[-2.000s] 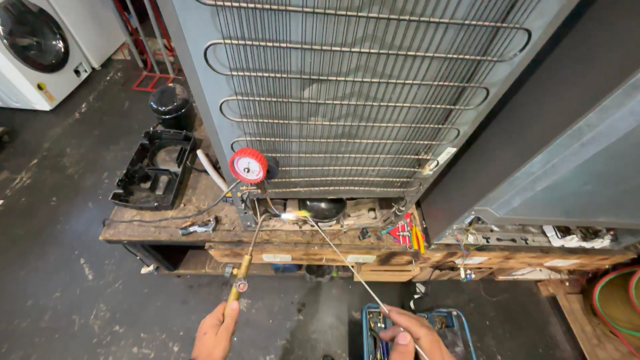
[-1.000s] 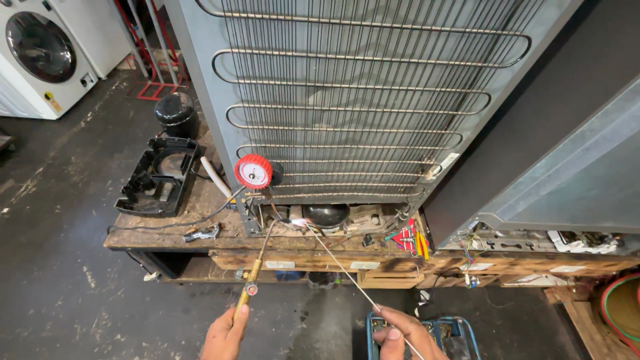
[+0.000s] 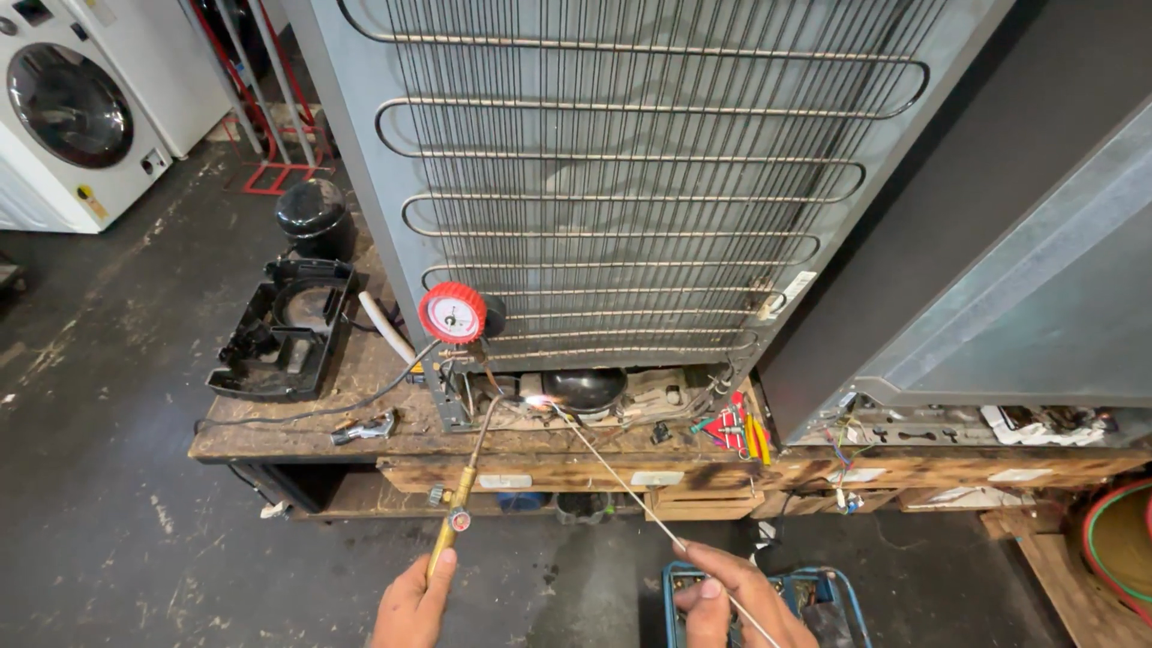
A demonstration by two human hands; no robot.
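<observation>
My left hand (image 3: 416, 598) grips the brass handle of a gas torch (image 3: 461, 508), whose bent tip points into the compressor bay of a refrigerator (image 3: 360, 180). A small bright flame (image 3: 540, 400) glows there, just left of the black compressor (image 3: 585, 389). In my right hand (image 3: 733, 594) is a long thin brazing rod (image 3: 621, 481), its far end at the flame. The joint itself is hidden by the glare. A red pressure gauge (image 3: 453, 313) with a dark hose stands at the bay's left side, in front of the wire condenser coil (image 3: 621, 157).
On the wooden workbench (image 3: 297, 441) lie a black plastic tray (image 3: 288, 333), a loose compressor (image 3: 315, 216), a metal tube cutter (image 3: 364, 427) and coloured hand tools (image 3: 742, 430). A blue toolbox (image 3: 668, 598) sits below my right hand. Another appliance (image 3: 1017, 297) stands at right, a washing machine (image 3: 72, 117) at far left.
The torch and rod stay at the compressor bay, each in the same hand. The glow at the rod's tip varies between frames. The view has shifted slightly.
</observation>
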